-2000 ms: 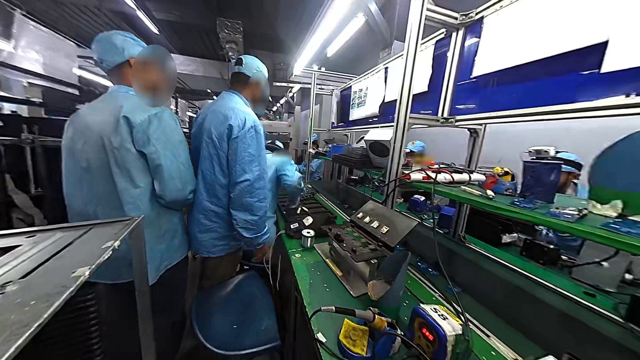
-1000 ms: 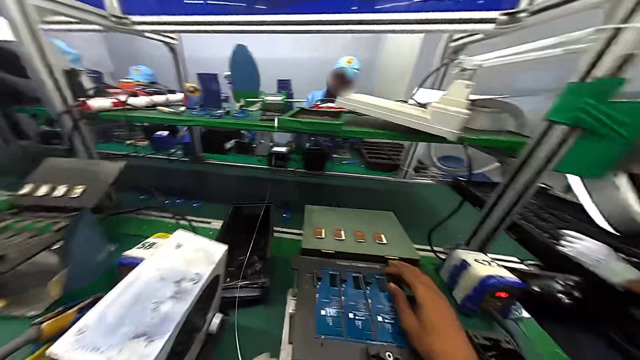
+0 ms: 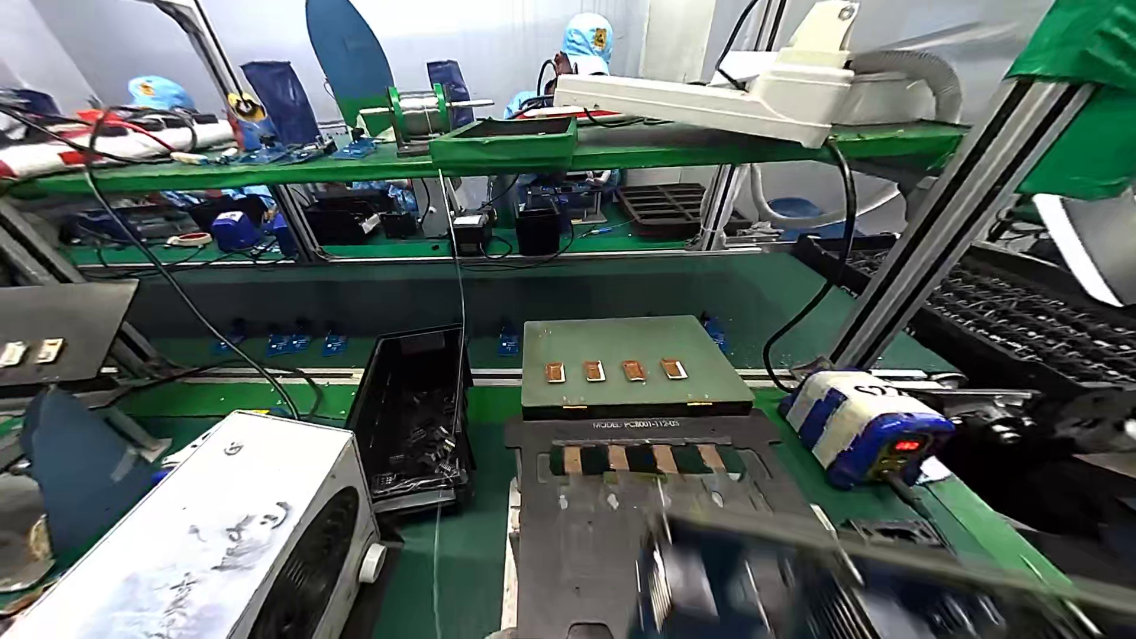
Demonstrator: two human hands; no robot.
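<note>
Neither of my hands shows clearly in the head view. A black fixture plate [image 3: 577, 541] lies on the green bench, its row of slots bare of boards. Its green hinged lid [image 3: 630, 346] stands raised behind it, with several small copper-coloured pads [image 3: 633, 370] on its face. Across the lower right, a motion-blurred blue circuit board assembly [image 3: 710, 577] with a dark edge and metallic parts hangs over the fixture, close to the camera. What holds it is hidden. Left of the fixture sits a black bin [image 3: 413, 417] of small parts.
A white fan unit [image 3: 222, 524] stands at the lower left. A blue soldering station [image 3: 865, 430] is right of the fixture. Behind runs a dark green conveyor [image 3: 399, 297] with small blue boards. Above it, a green shelf [image 3: 621, 155] holds a solder spool [image 3: 422, 115] and a white lamp arm [image 3: 701, 102].
The view has swung from the aisle to the bench. One second ago my right hand touched blue boards on the fixture; now hand and boards are gone from there, and a blurred board assembly shows at lower right.
</note>
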